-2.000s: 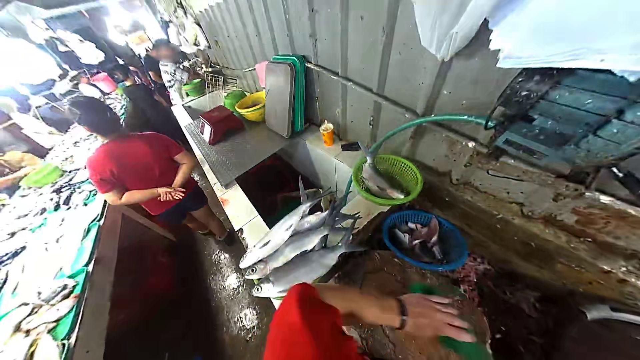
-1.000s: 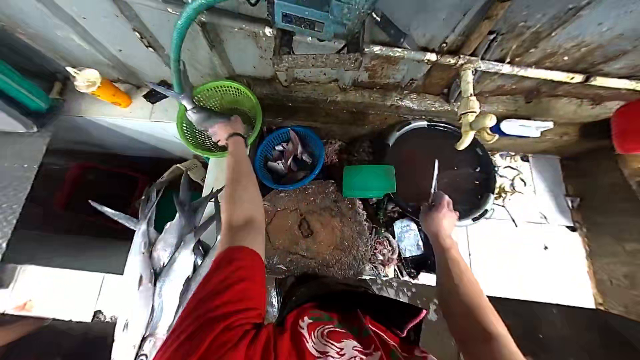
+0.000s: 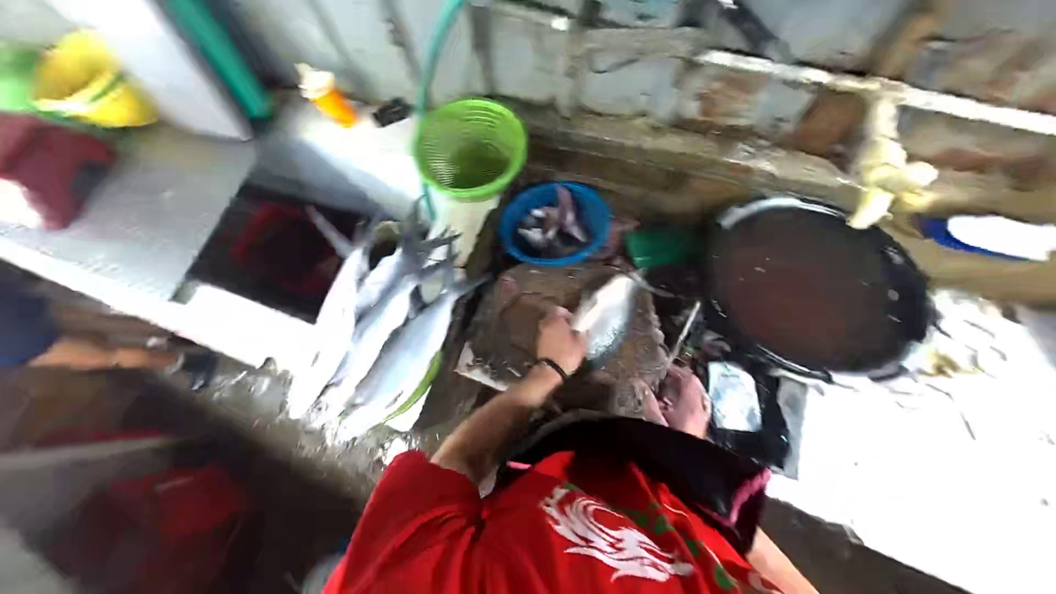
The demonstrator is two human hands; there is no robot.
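Observation:
My left hand (image 3: 563, 340) grips one end of a silvery fish (image 3: 609, 318), which lies on a round, worn chopping block (image 3: 520, 330); its tail points up and right. At the block's right edge is my right hand (image 3: 683, 402), closed around the handle end of a knife (image 3: 685, 330), blade pointing away from me. Behind the block stand a blue plastic basket (image 3: 510, 235) of fish pieces and a green plastic basket (image 3: 472, 148). Several whole fish (image 3: 375, 346) lie to the left. The fish's held end is partly hidden by my fingers.
A black tub (image 3: 813, 285) of dark reddish water sits right of the block, below a tap (image 3: 887, 169). A green plastic object (image 3: 660, 246) lies between tub and blue basket. A green hose (image 3: 435, 62) hangs behind. At far left, a person's arm (image 3: 107, 356) shows.
My left hand has moved from the green basket to the chopping block, holding the fish. My right hand and knife have come from over the tub to the block's right edge.

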